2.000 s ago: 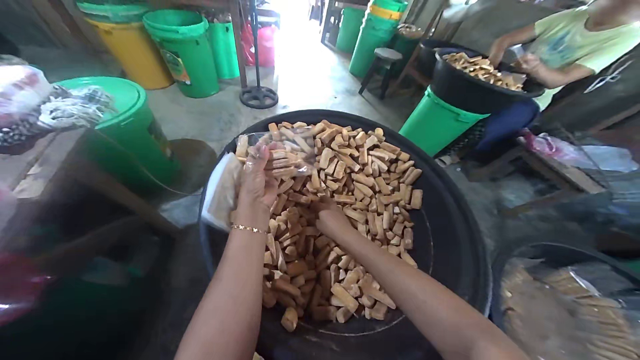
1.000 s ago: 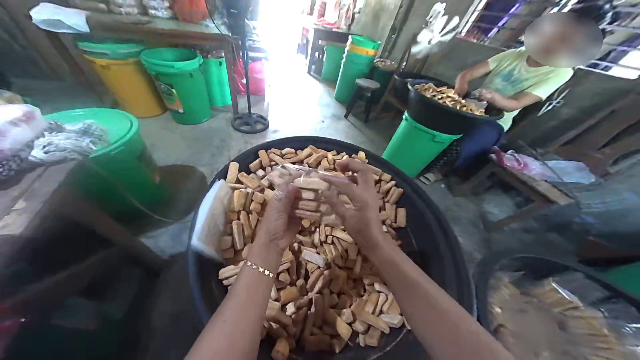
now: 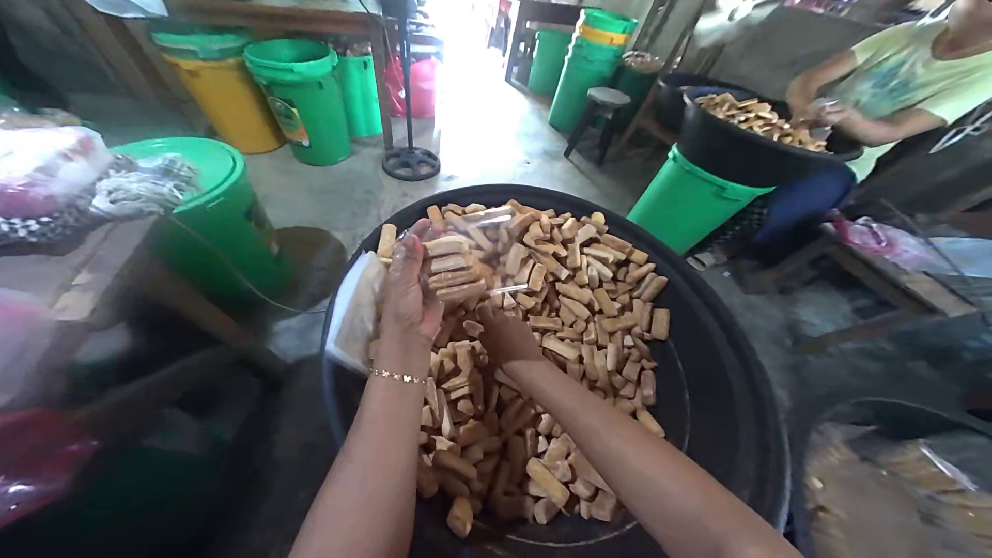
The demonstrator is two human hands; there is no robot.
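Observation:
Many short baked sticks (image 3: 577,310) lie heaped in a round black tub (image 3: 721,372) before me. My left hand (image 3: 408,291), with a gold-coloured bracelet at the wrist, holds a clear plastic bag (image 3: 488,221) with several sticks (image 3: 452,267) stacked inside. The bag's mouth points right, over the heap. Just below the bag, my right hand (image 3: 505,333) reaches down into the heap; its fingertips are partly hidden among the sticks, so its hold cannot be told. A stack of white plastic bags (image 3: 356,310) rests at the tub's left rim.
A co-worker's hands (image 3: 825,112) are over another black tub (image 3: 690,132) of sticks, by a green bucket (image 3: 690,198). A lidded green bucket (image 3: 225,225) and a wooden table (image 3: 93,271) stand left. At lower right is a container with bagged sticks (image 3: 899,480).
Both hands were together at the bag one second ago. Since then my right hand has moved away from it and down into the heap, while my left hand keeps hold of the bag.

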